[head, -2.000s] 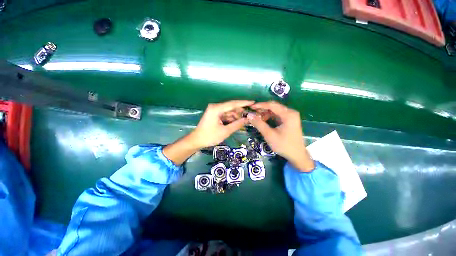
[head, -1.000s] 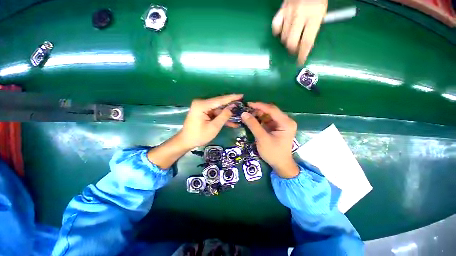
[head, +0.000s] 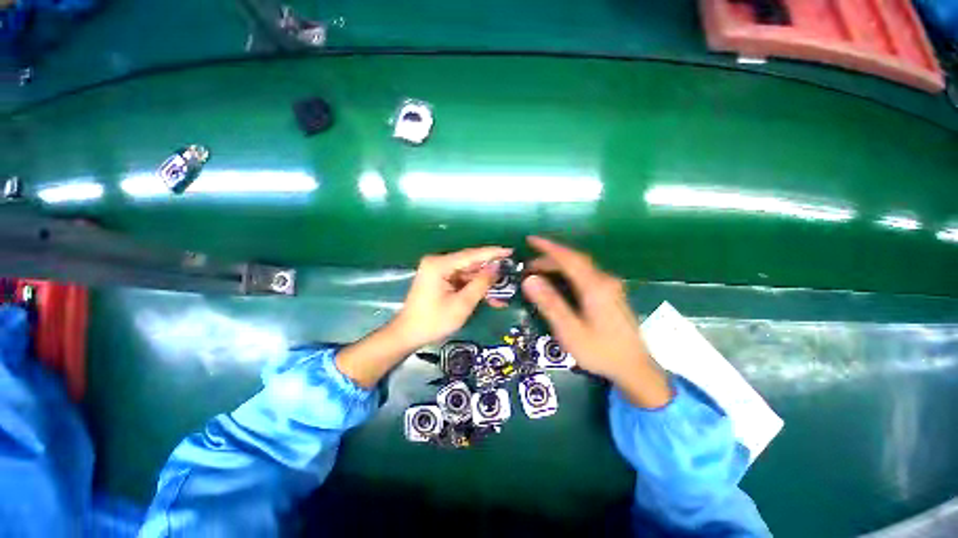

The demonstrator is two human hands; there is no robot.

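Note:
My left hand (head: 446,294) holds a small camera unit (head: 504,281) in its fingertips, its silver-white face partly showing. My right hand (head: 588,315) is just right of the unit, thumb and forefinger apart; it appears to hold nothing and is slightly blurred. Below the hands a pile of camera units (head: 491,405) lies on the dark green work surface, square silver-white faces with dark round centres, among dark wires and tiny yellow connectors (head: 508,370).
Camera units (head: 414,122) and a black housing piece (head: 313,116) lie on the green belt (head: 735,137). A grey guide rail (head: 137,260) comes from the left. A white paper sheet (head: 714,384) lies right. Red trays (head: 830,37) stand top right and at left, beside a blue sleeve.
My right fingers have parted from the unit, which stays in my left hand. Another person's hand, seen over the belt one second ago, is gone, as is the belt unit near it. The view has shifted.

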